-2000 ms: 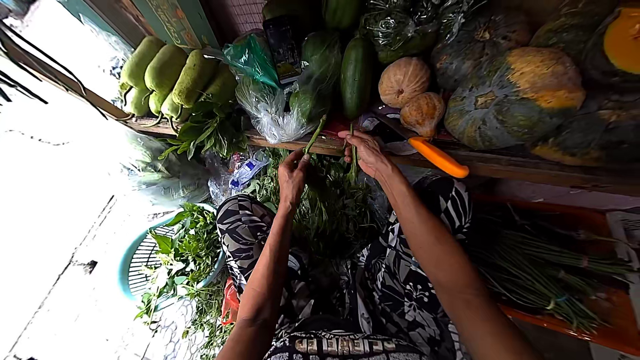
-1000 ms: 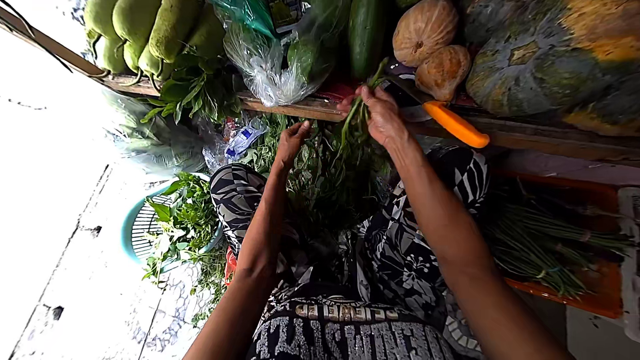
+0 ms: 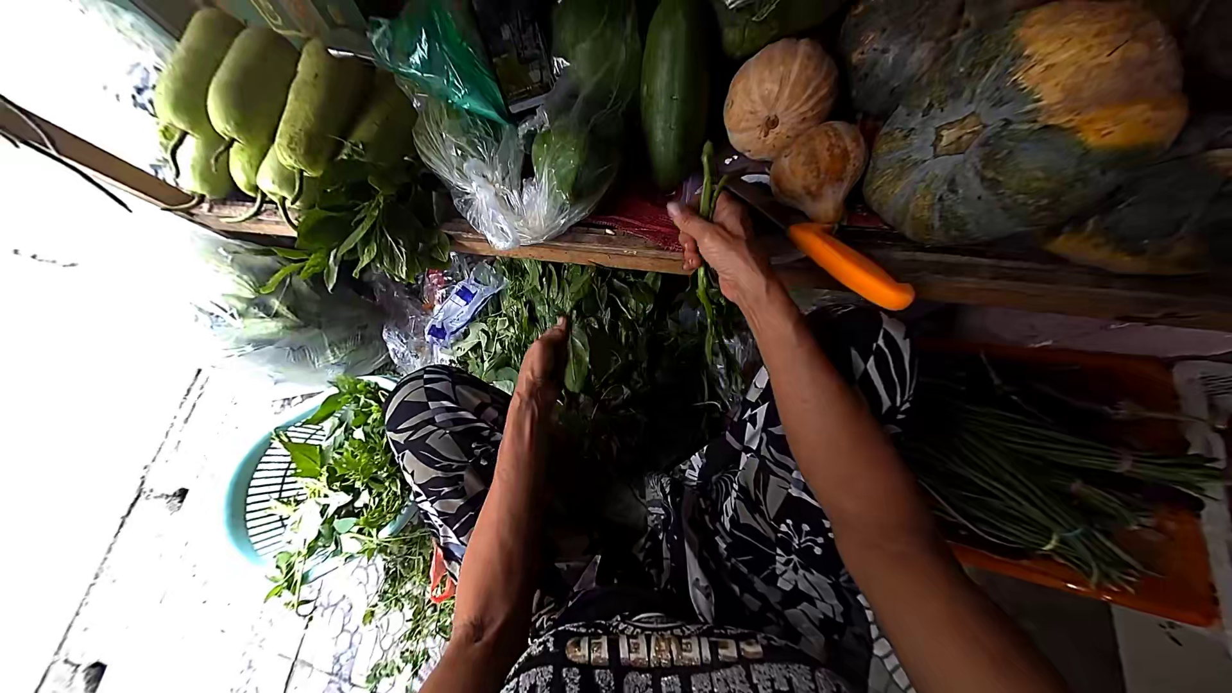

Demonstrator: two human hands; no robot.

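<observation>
My right hand (image 3: pixel 720 241) is closed around a few green leafy stems (image 3: pixel 707 197) at the edge of a wooden shelf; their tips point up past my thumb and the rest hangs below. Beside that hand, a knife with an orange handle (image 3: pixel 852 266) lies on the shelf edge, its blade partly under the produce. My left hand (image 3: pixel 547 361) is lower, at a heap of leafy greens (image 3: pixel 616 318) between my knees. Its thumb points up, and its fingers are mostly hidden, so I cannot tell whether it holds anything.
The shelf's wooden edge (image 3: pixel 577 252) carries light green gourds (image 3: pixel 252 87), plastic-wrapped vegetables (image 3: pixel 577 144), a dark green gourd (image 3: pixel 674 91) and pumpkins (image 3: pixel 972 144). A turquoise basket (image 3: pixel 252 500) with greens stands at left. At right, an orange tray (image 3: pixel 1179 568) holds long green stalks (image 3: pixel 1020 472).
Two seconds ago both hands were near each other at the shelf edge, with stems at each. My left hand has since moved down and away, while my right hand keeps stems at the shelf.
</observation>
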